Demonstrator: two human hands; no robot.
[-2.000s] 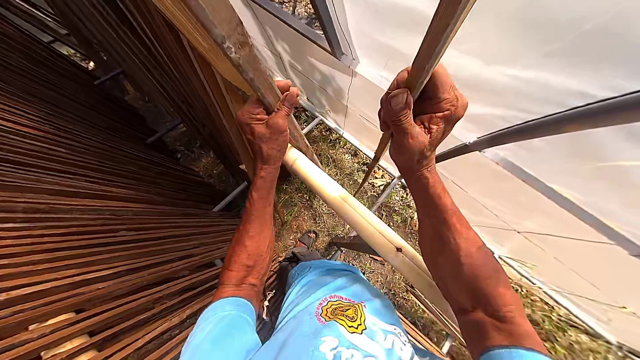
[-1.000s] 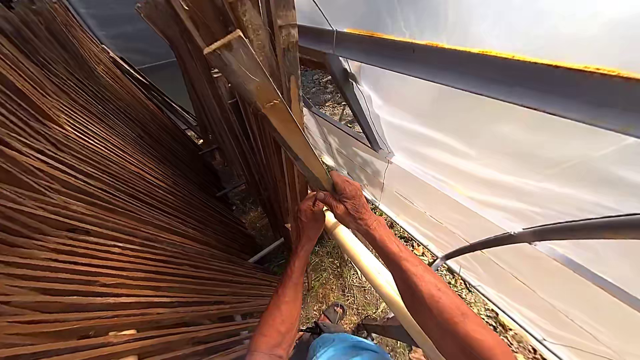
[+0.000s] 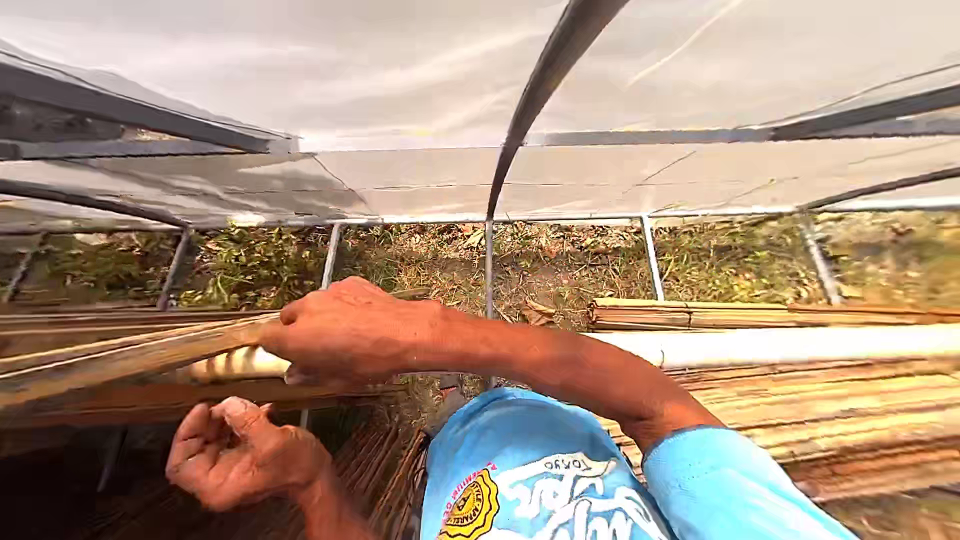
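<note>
Flat wooden or bamboo strips (image 3: 150, 351) run in from the left edge, and my right hand (image 3: 349, 334) is closed around their end. Just below them is my left hand (image 3: 244, 454), palm up with curled fingers and nothing seen in it. Behind my right hand passes a pale round pole (image 3: 795, 347), which reaches to the right edge and shows again as a short piece left of the hand. More long strips (image 3: 825, 405) lie side by side below the pole at the right.
A whitish sheet wall (image 3: 420, 75) on curved metal bars (image 3: 536, 90) rises ahead. Thin metal posts (image 3: 490, 262) stand at its foot over grassy ground (image 3: 570, 262). A tied strip bundle (image 3: 697, 313) lies beyond the pole. Darker strips (image 3: 375, 457) are low, right of my left hand.
The view has swung strongly to the right. My hands, close together on a strip one second ago, are now apart; my left hand is off the strips.
</note>
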